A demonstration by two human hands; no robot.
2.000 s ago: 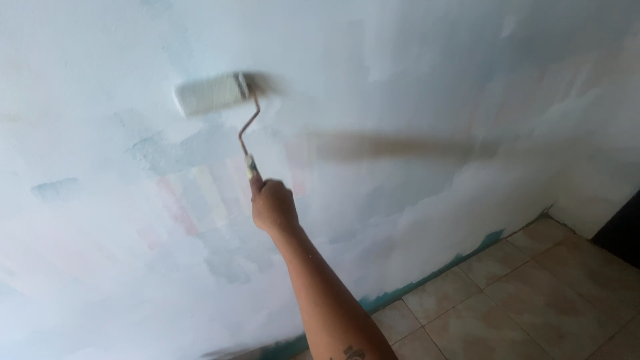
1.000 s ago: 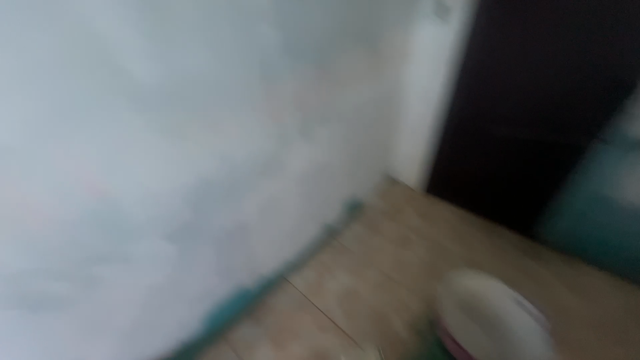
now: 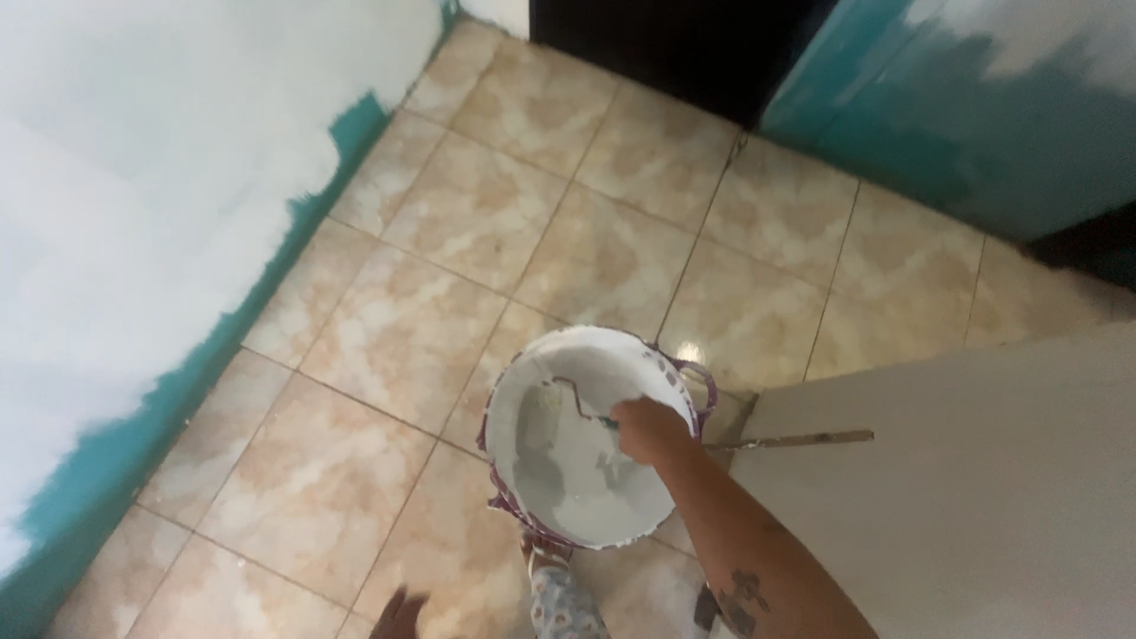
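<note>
My right hand (image 3: 646,429) is closed around the handle of a paint roller (image 3: 578,398), above a round purple tub (image 3: 595,340) whose inside is coated in white. The roller's head lies low in the tub, against pale paint (image 3: 581,493), and is hard to tell from it. Behind my right forearm, a wooden stick (image 3: 799,439) juts out past the tub's right side. Low in the view, left of my foot, is my left hand (image 3: 401,614), partly cut off by the frame edge, with some fingers apart and nothing seen in it.
White paint covers most of the left wall (image 3: 160,177), with a teal strip (image 3: 266,275) along its base. Beige tiles (image 3: 399,328) make up the floor. A dark doorway (image 3: 657,53) and a teal and white surface (image 3: 958,115) stand beyond. A pale flat surface (image 3: 958,488) lies at right.
The view has swung down from the wall to the floor. My right hand, with the roller against the wall two seconds ago, now holds it inside the tub. My left hand has come into view.
</note>
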